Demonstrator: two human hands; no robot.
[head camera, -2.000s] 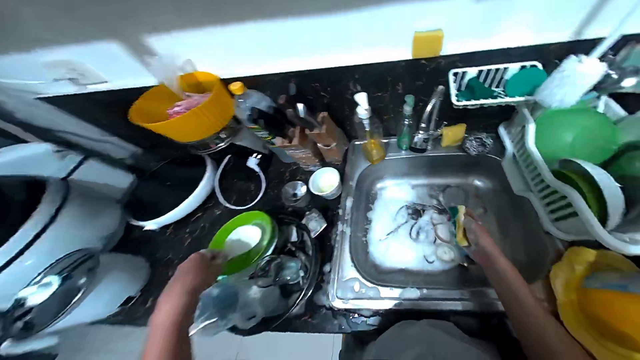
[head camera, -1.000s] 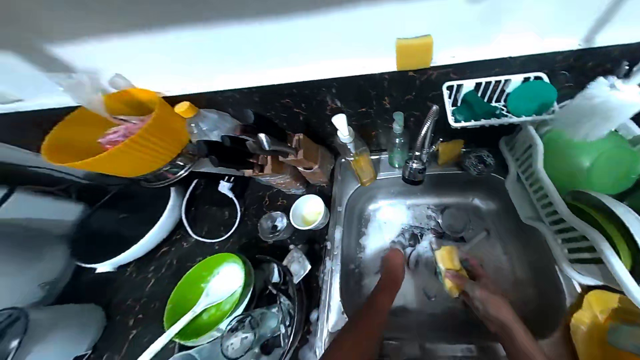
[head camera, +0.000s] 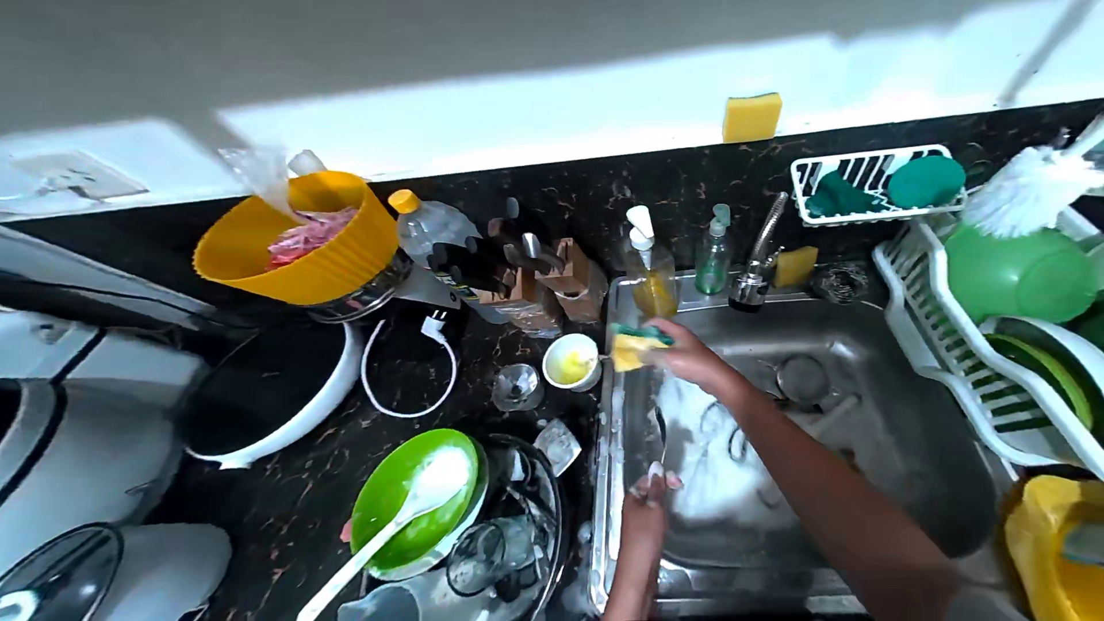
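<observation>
My left hand (head camera: 649, 500) pinches a thin metal utensil (head camera: 661, 431), perhaps a spoon or fork, upright over the left part of the steel sink (head camera: 914, 492). Between the fingers of my right hand (head camera: 686, 349) is a yellow and green sponge (head camera: 634, 347), just right of a small white cup (head camera: 572, 362) with yellow stuff inside. White suds (head camera: 716, 466) and several utensils lie in the basin, with a small round metal piece (head camera: 802, 379) at its back. The tap (head camera: 759, 259) stands behind, beside a soap pump bottle (head camera: 653, 276).
Left of the sink are a green bowl (head camera: 388, 492) with a white ladle (head camera: 379, 552), glasses (head camera: 492, 552), a glass cup (head camera: 517, 387) and a knife block (head camera: 578, 280). A white dish rack (head camera: 940, 319) flanks the right; a yellow container (head camera: 1052, 535) sits below it.
My right hand has moved with the sponge from the basin to beside the white cup. My left hand, at the green bowl two seconds ago, is now over the sink holding a utensil.
</observation>
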